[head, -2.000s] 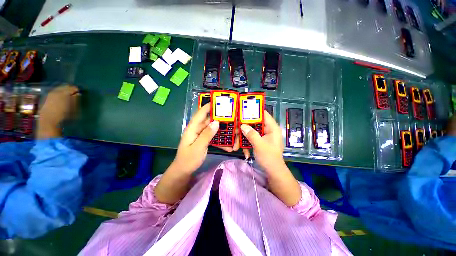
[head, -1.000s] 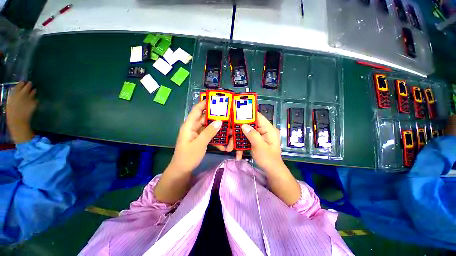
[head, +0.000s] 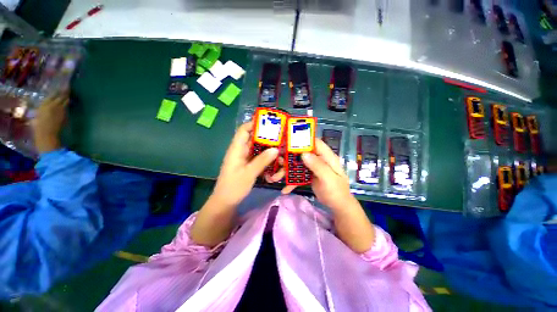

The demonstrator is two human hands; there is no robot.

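Observation:
My left hand (head: 240,164) holds a red-orange keypad mobile phone (head: 269,128) upright, its thumb on the keys. My right hand (head: 327,173) holds a second keypad phone (head: 300,135) beside it, its thumb at the upper keys. Both screens are lit white with some blue, inside yellow-orange frames. The phones are close together above the near edge of a clear blister tray (head: 382,125). Several phones lie face down in the tray, such as one in the back row (head: 340,88) and one in the front row (head: 367,159). The phones and hands hide the tray's near left part.
Green squares (head: 166,110) and white squares (head: 193,102) lie left of the tray with small black items (head: 178,87). A red pen (head: 83,17) lies on the white surface. Blue-sleeved neighbours sit on both sides, with phone trays (head: 481,159) at right and left.
The two phones now stand slightly apart at the top and the left one tilts more. The left neighbour's tray of phones has come back into view. The whole view has shifted slightly.

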